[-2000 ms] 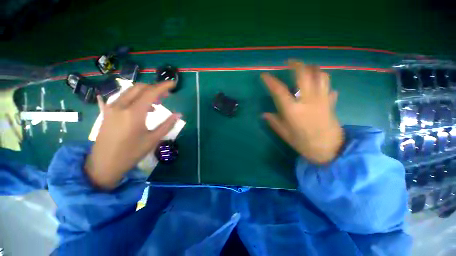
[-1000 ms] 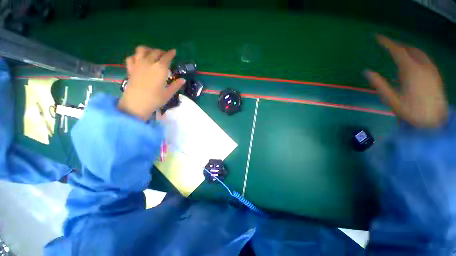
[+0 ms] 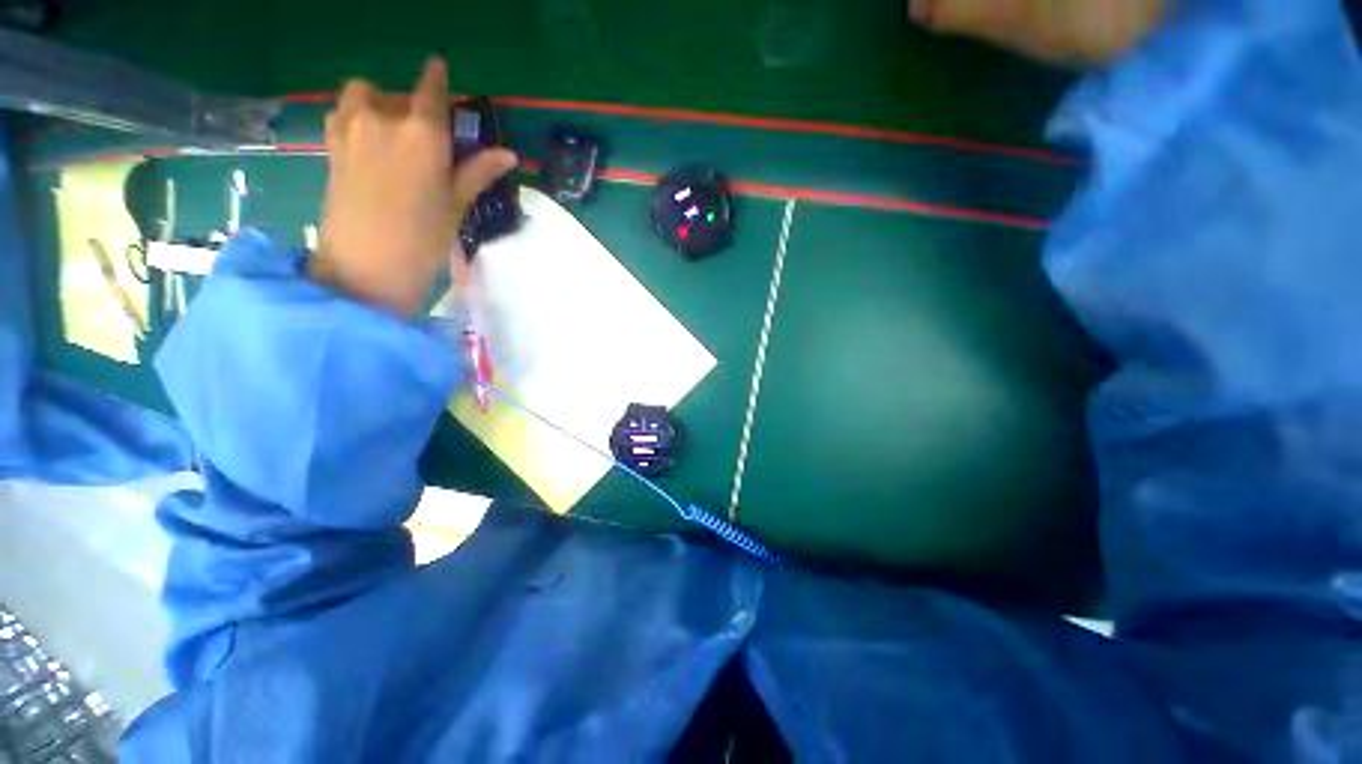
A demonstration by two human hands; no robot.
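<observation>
My left hand (image 3: 392, 194) is at the upper left, its thumb and index finger apart around a dark square smartwatch (image 3: 475, 132) in the cluster; I cannot tell whether it grips it. Another square smartwatch (image 3: 571, 164) lies just right of it. A round smartwatch (image 3: 692, 212) with red and green icons lies by the red line. A second round smartwatch (image 3: 645, 440) with light menu lines lies at the corner of the white paper sheet (image 3: 575, 336). My right hand (image 3: 1046, 21) is cut off by the top edge, its fingers mostly hidden.
A pink-red pen (image 3: 477, 358) lies on the paper. A thin blue coiled cord (image 3: 725, 530) crosses the front. A white dividing line (image 3: 765, 351) runs right of the watches. A white strip (image 3: 179, 258) and yellow paper (image 3: 99, 269) are far left. A metal rail (image 3: 135, 108) is at upper left.
The view has shifted, and the blister tray seen two seconds ago is out of it. My left hand has moved to the watch cluster. My right hand has moved up to the top edge.
</observation>
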